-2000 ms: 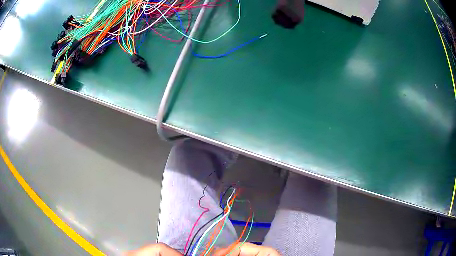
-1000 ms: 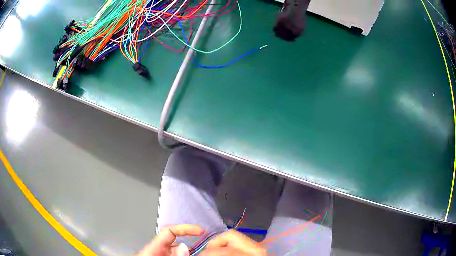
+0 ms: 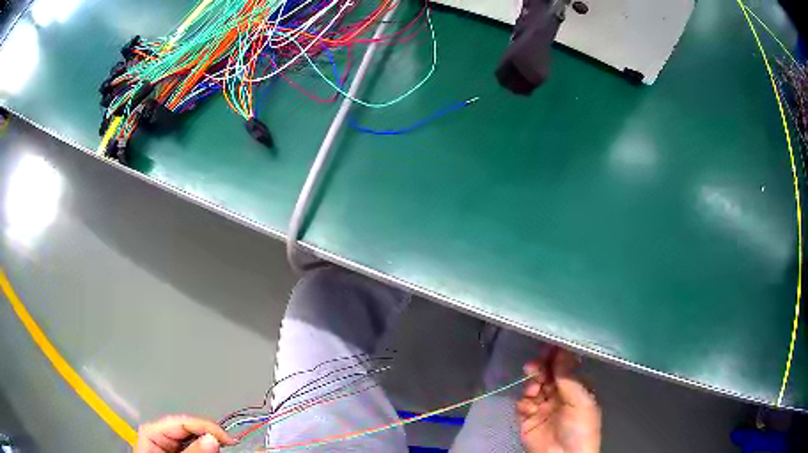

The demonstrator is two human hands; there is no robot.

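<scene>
My left hand (image 3: 182, 435) is at the bottom left, partly cut off by the lower edge, with its fingers closed on a bunch of thin lead wires (image 3: 306, 389) that fan out over my lap. My right hand (image 3: 558, 407) is raised just below the table's front edge, its fingertips on the end of an orange and green wire pair (image 3: 425, 414). The pair is stretched between my two hands. The black twisting head (image 3: 524, 57) hangs from the front of the white-grey machine (image 3: 611, 31) at the top and holds no visible wire.
A harness bundle (image 3: 257, 35) with black connector housings (image 3: 124, 97) lies on the green table (image 3: 532, 221) at the upper left. A grey cable (image 3: 323, 159) runs over the table edge. A stray blue wire (image 3: 390, 133) lies beside it. Yellow tape (image 3: 797, 230) marks the right side.
My hands have moved apart, the left one toward the lower left and the right one up and right toward the table edge. The orange and green wires are now drawn out straight. The view has shifted slightly.
</scene>
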